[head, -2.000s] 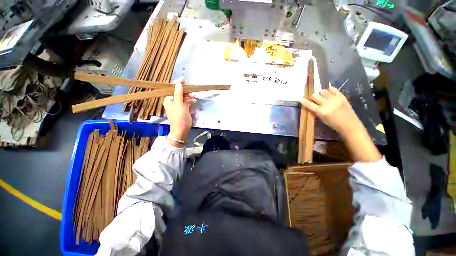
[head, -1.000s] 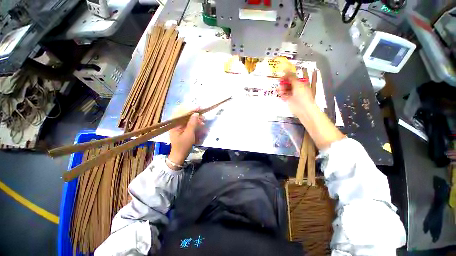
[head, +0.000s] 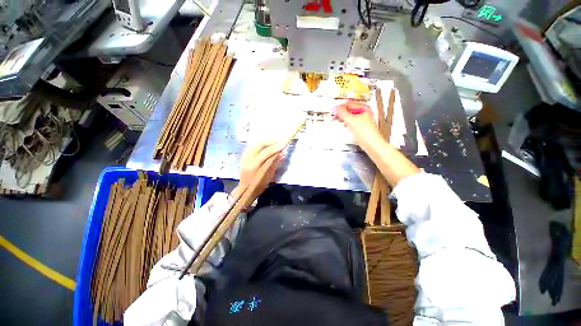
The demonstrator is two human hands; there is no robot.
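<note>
My left hand (head: pixel 260 167) is closed around two brown straps (head: pixel 220 232). Their far ends point up to the white template (head: pixel 280 121), and their near ends lie over my left sleeve. My right hand (head: pixel 350 114) is over the template, just below the yellow-orange clamp pieces (head: pixel 351 86). A small red-pink item (head: pixel 357 110) shows at its fingers; what it is cannot be made out. Two other straps (head: pixel 376 200) lie on the right side of the template, pass under my right forearm and hang over the table edge.
A strap pile (head: pixel 196 105) lies on the left of the table. A blue crate (head: pixel 86 255) of straps stands at lower left, a cardboard box (head: pixel 365 267) of straps at lower right. The machine head (head: pixel 318 48) is above the template; a control panel (head: pixel 487 67) stands back right.
My left hand has moved right with its straps, which have swung from pointing left to pointing down over my sleeve. My right hand went from the right-hand straps to the template middle, then slightly left.
</note>
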